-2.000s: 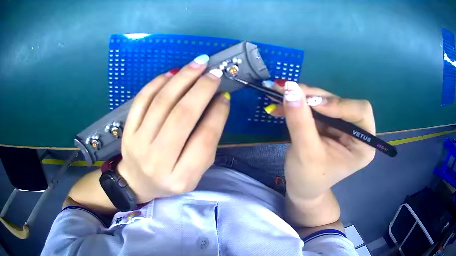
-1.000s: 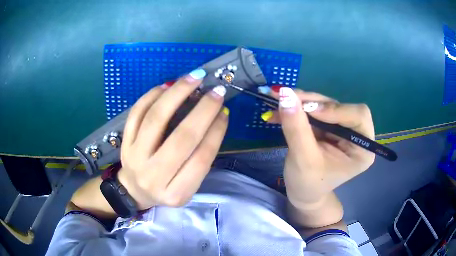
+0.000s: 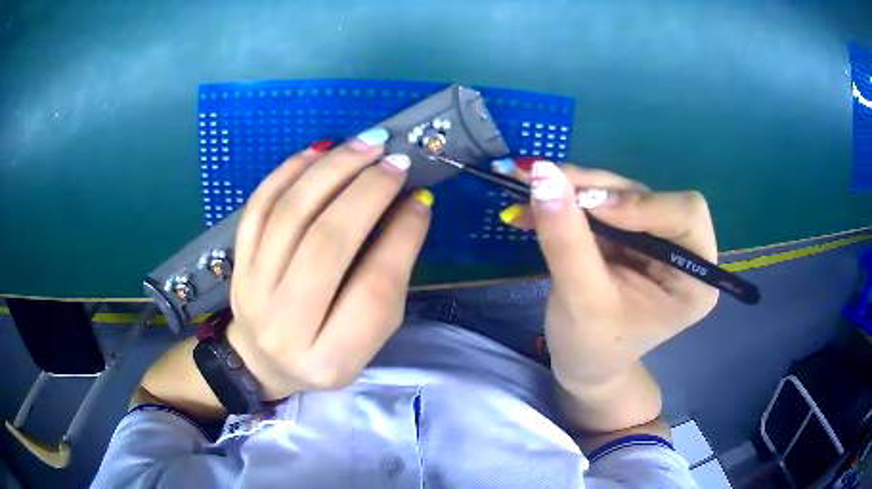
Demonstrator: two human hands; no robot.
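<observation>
My left hand [image 3: 320, 272] holds the grey bar housing [image 3: 457, 143] slanted over the blue sheet [image 3: 263, 143], fingers across its middle. A round fitting [image 3: 435, 145] with an orange-gold centre and small pale studs shows near the upper right end. Two more fittings show at the lower left end; the middle is hidden by my fingers. My right hand [image 3: 621, 258] holds black tweezers [image 3: 669, 253] marked VETUS. Their tip is at the lower edge of the right fitting. Whether the tip grips anything is too small to tell. Pale specks lie in rows on the sheet.
The green mat [image 3: 669, 95] lies under the sheet. Another blue piece [image 3: 863, 134] is at the far right edge. Below the bench edge are a yellow floor line [image 3: 794, 252], a black chair-like item [image 3: 57, 336] at left and a dark object with a pale frame at right.
The left fingers have shifted slightly down and left along the bar, baring more around the right fitting. The tweezer tip has drawn slightly back from the fitting's centre.
</observation>
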